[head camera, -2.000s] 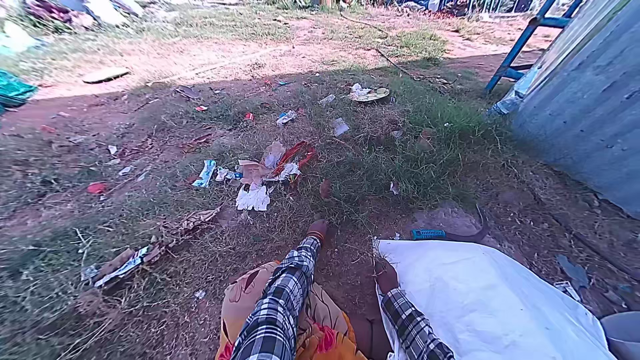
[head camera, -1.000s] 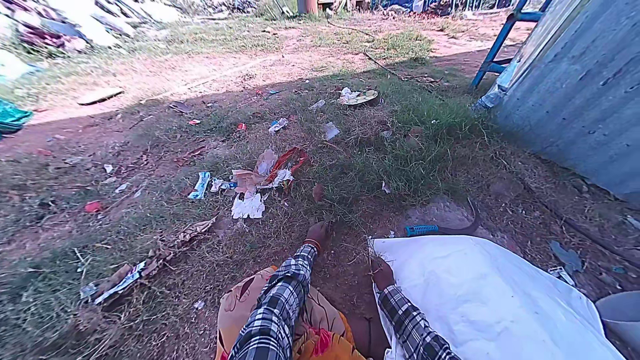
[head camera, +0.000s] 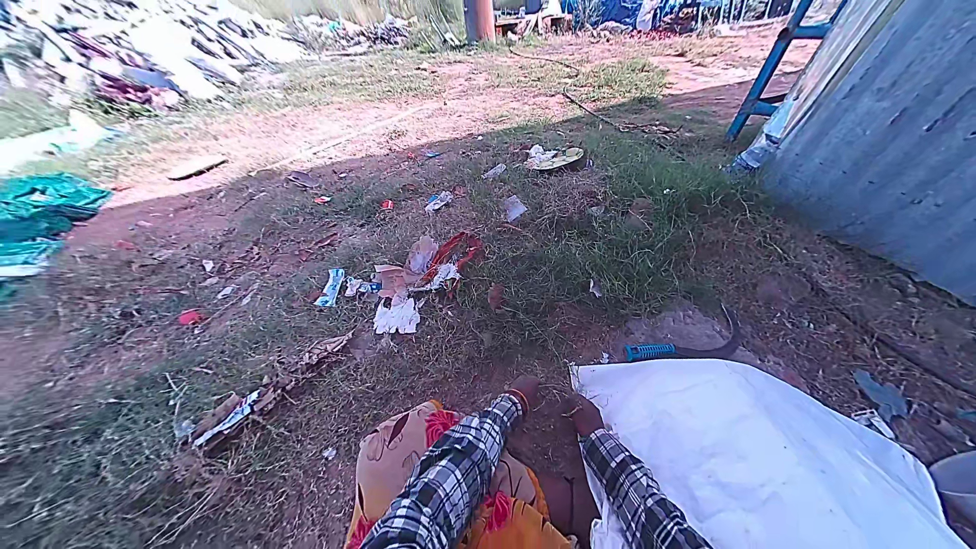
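My left hand (head camera: 524, 390) is low over the dirt and grass, just in front of my knees; its fingers are too dark to make out. Close by on the right, my right hand (head camera: 583, 415) is at the left edge of a white sheet or sack (head camera: 732, 442), with some thin dry grass at its fingers. Whether that hand grips the grass cannot be told. Beyond the white sheet lies a sickle (head camera: 650, 351) with a blue handle and a dark curved blade, resting by a flat stone (head camera: 675, 324).
Paper and plastic scraps (head camera: 396, 314) litter the grass ahead. A corrugated metal sheet (head camera: 877, 152) stands at the right beside a blue metal frame (head camera: 762, 84). Green sheeting (head camera: 46, 213) lies far left. Part of a pale container (head camera: 957, 484) shows at the lower right edge.
Since the oldest frame my left hand has moved back a little towards my knees and my right hand. The sickle and white sheet lie as before.
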